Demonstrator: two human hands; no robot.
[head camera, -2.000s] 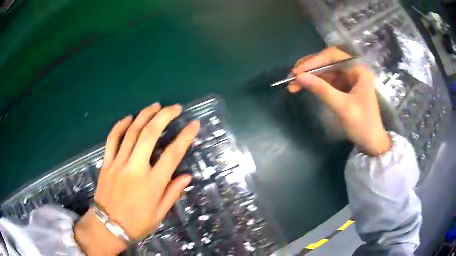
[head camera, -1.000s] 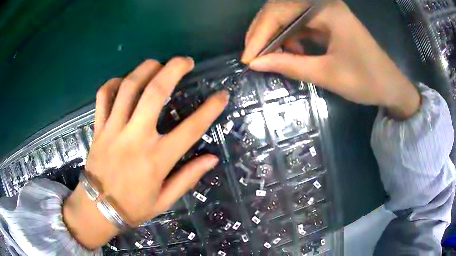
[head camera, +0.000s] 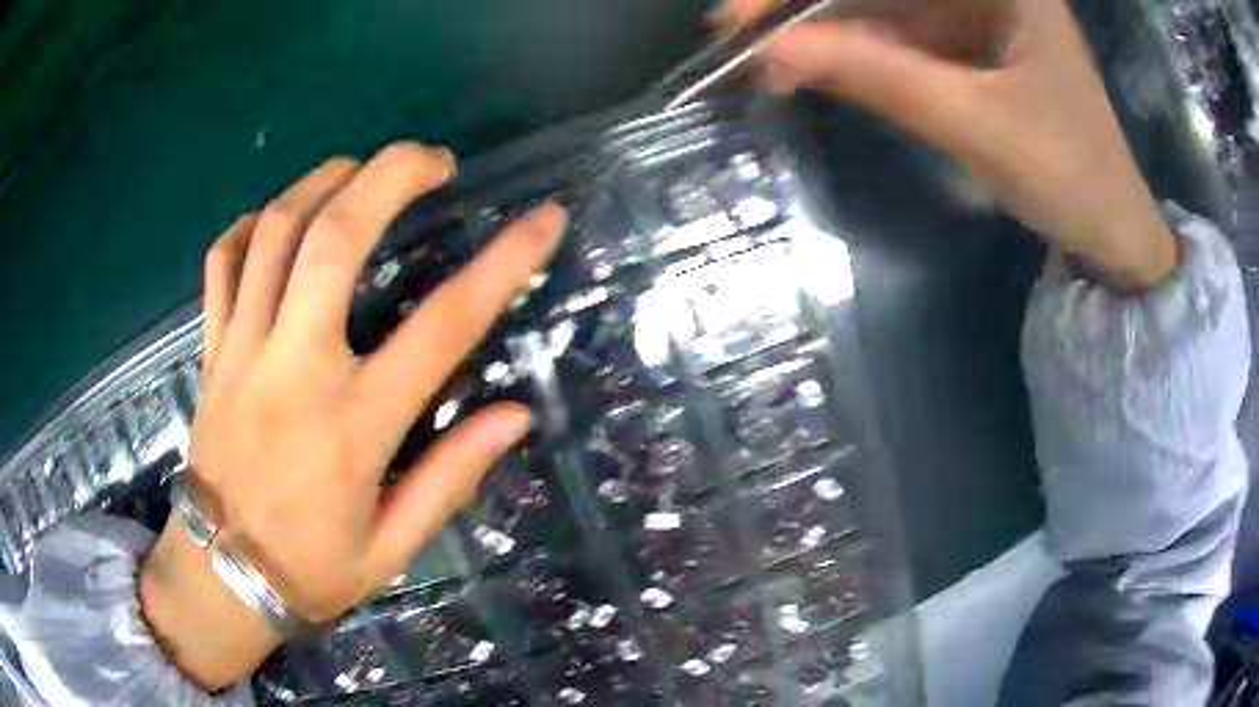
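Observation:
A clear blister tray (head camera: 884, 608) with dark small electronic assemblies (head camera: 670, 456) and tiny white tabs in its pockets lies on the green bench top. My left hand (head camera: 311, 380) rests spread over the tray's left part, fingers apart, wearing a silver bracelet. My right hand (head camera: 953, 111) holds metal tweezers (head camera: 732, 62) like a pen at the top of the picture, partly cut off by the edge. The tweezers' tip is close to the tray's far edge; whether it touches is unclear. The right hand and tray are blurred.
The green mat-like bench top (head camera: 166, 138) extends beyond the tray. Another clear tray with dark parts (head camera: 1215, 97) stands at the upper right edge. Grey floor (head camera: 987, 622) shows at lower right, beside my right sleeve.
My right hand with the tweezers first came in from the right to the tray's far part, then moved up off the pockets. My left hand stays on the tray; the view has shifted.

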